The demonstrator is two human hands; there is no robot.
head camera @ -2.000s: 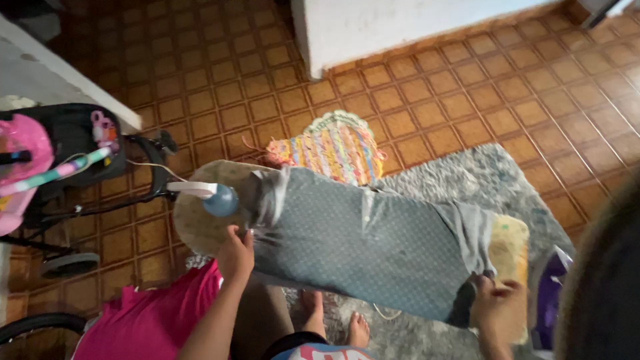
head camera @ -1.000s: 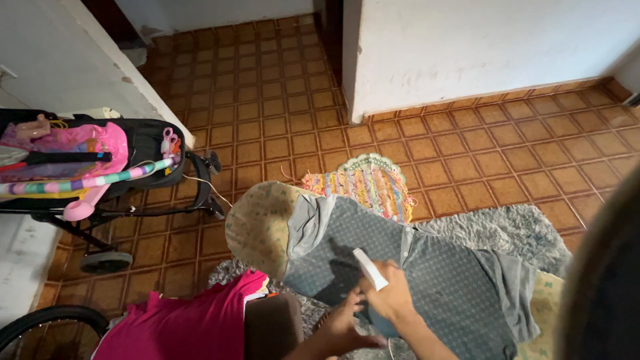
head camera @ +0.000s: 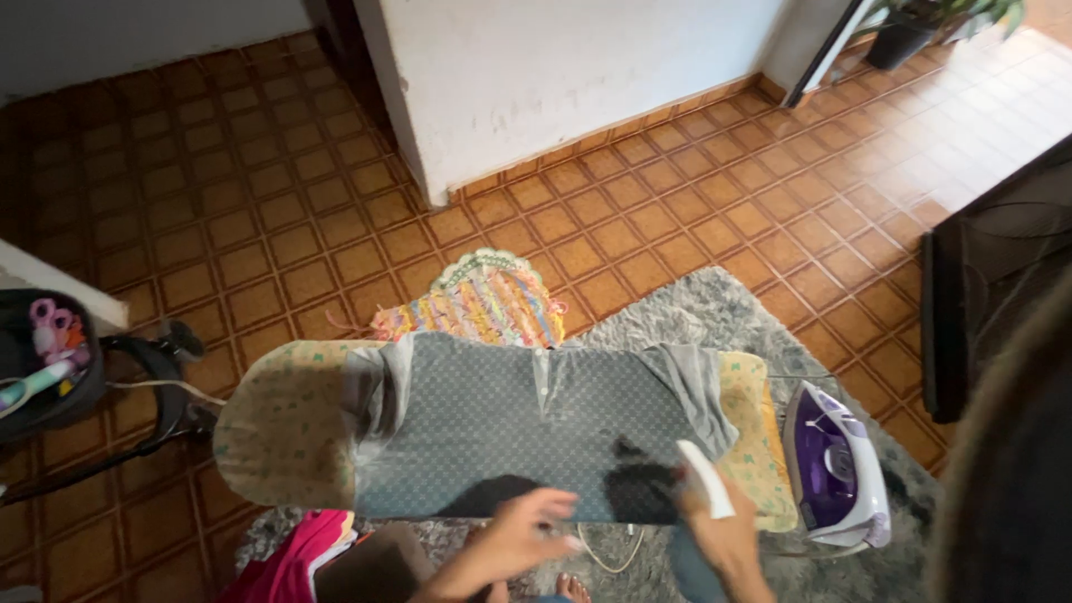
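A grey patterned shirt [head camera: 502, 427] with short sleeves and a buttoned placket lies spread across a padded ironing board [head camera: 285, 419]. My right hand [head camera: 720, 528] grips a spray bottle [head camera: 708, 481] by its white head, over the board's near edge at the right; its translucent blue body hangs below the hand. With fingers apart and nothing in it, my left hand [head camera: 519, 536] is above the near edge, left of the bottle. A purple and white steam iron [head camera: 837, 469] rests at the right end of the board.
Beyond the board lie a multicoloured rag rug [head camera: 486, 306] and a grey shaggy rug [head camera: 712, 314] on tiles. A stroller [head camera: 151, 394] stands at the left, with pink clothing [head camera: 293, 561] near the board. A white wall corner [head camera: 435, 188] is ahead; a potted plant [head camera: 896, 38] stands far right.
The spray bottle, standing on the board's left part two seconds ago, was lifted and is now at the right in my right hand. My left hand has come away from the bottle. The view has shifted right.
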